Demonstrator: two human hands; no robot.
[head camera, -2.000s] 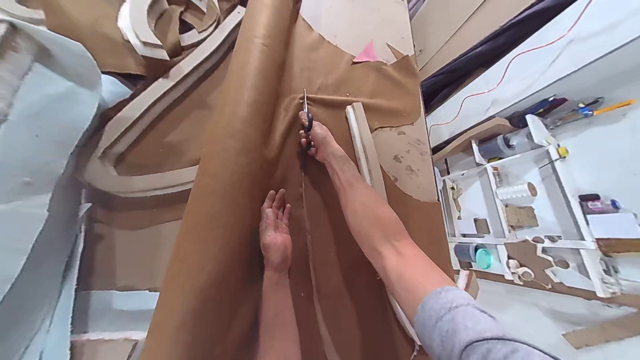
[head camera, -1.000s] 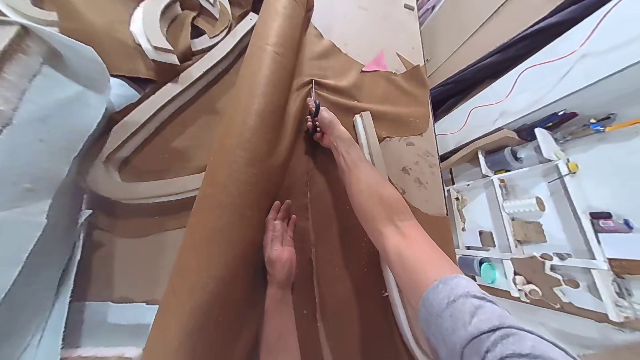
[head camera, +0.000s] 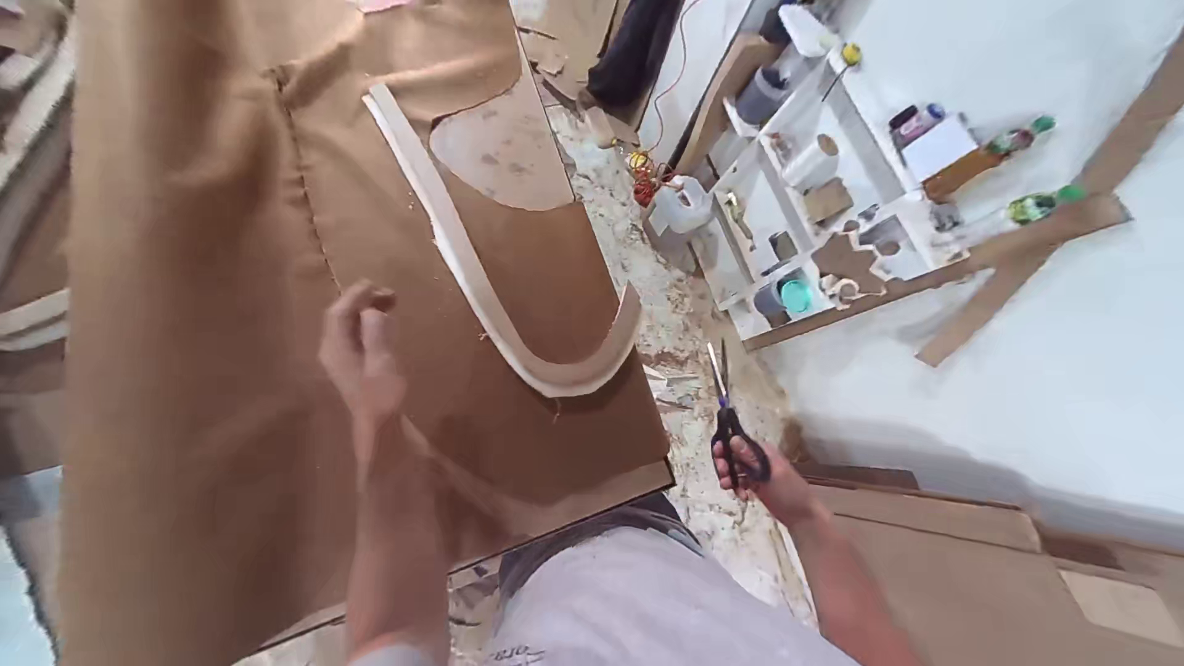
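Brown fabric or leather-like sheeting (head camera: 518, 444) covers the table, with a long cut edge running down it from upper left. My left hand (head camera: 363, 347) is over the sheeting at the lower end of that edge, fingers curled; whether it pinches the material cannot be told. Off the table's right side, my right hand (head camera: 758, 476) holds black-handled scissors (head camera: 731, 444), blades slightly apart and pointing up in the view. A J-shaped pale foam-like strip (head camera: 472, 277) lies on the sheeting between my hands. To the left, a thick roll or fold of the same brown material (head camera: 176, 370) runs lengthwise.
At the upper right, a white compartment rack (head camera: 786, 199) holds spools and jars. A translucent plastic jug (head camera: 684, 205) stands on the littered floor (head camera: 694, 314) beside the table. Cardboard sheets (head camera: 934, 546) lie at the lower right, past my right forearm. Red cord hangs near the rack.
My right hand has moved with the scissors from the sheeting to beyond the table's right edge. My left hand, open before, has curled its fingers. The view has shifted to the right.
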